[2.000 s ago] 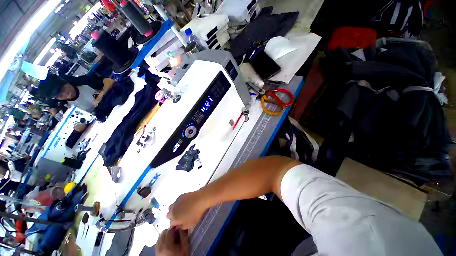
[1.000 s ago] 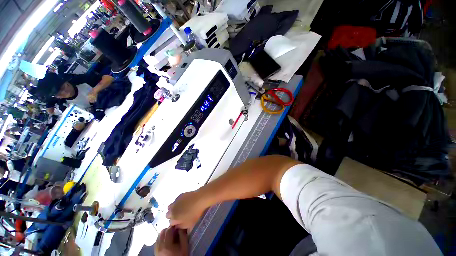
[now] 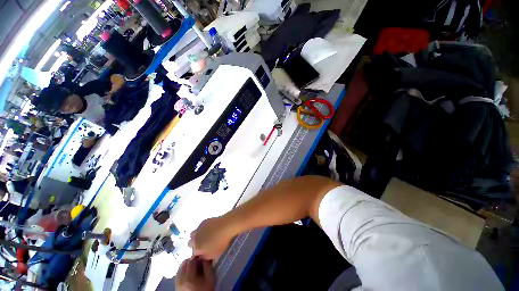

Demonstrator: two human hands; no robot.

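My right hand (image 3: 209, 240) is bent over the white sewing table near the head end of the sewing machine (image 3: 219, 133), fingers curled down. My left hand (image 3: 194, 276) is just below it, touching or nearly touching it, and is cut off by the bottom edge. Whatever lies under or between the fingers is hidden. Dark grey cut panels (image 3: 135, 276) lie flat left of the hands. A small crumpled dark cloth piece (image 3: 213, 178) lies on the table beside the machine arm.
Scissors (image 3: 314, 113) and a thin red tool (image 3: 270, 136) lie at the table's far right end. A grey ruler strip (image 3: 284, 162) runs along the front edge. A black phone-like slab (image 3: 301, 71) lies behind the scissors. Bundled dark garments (image 3: 444, 125) are at right. Another person (image 3: 74, 102) sits upper left.
My hands stay in nearly the same place, with only a slight shift. The person at upper left has moved their arms and the dark cloth.
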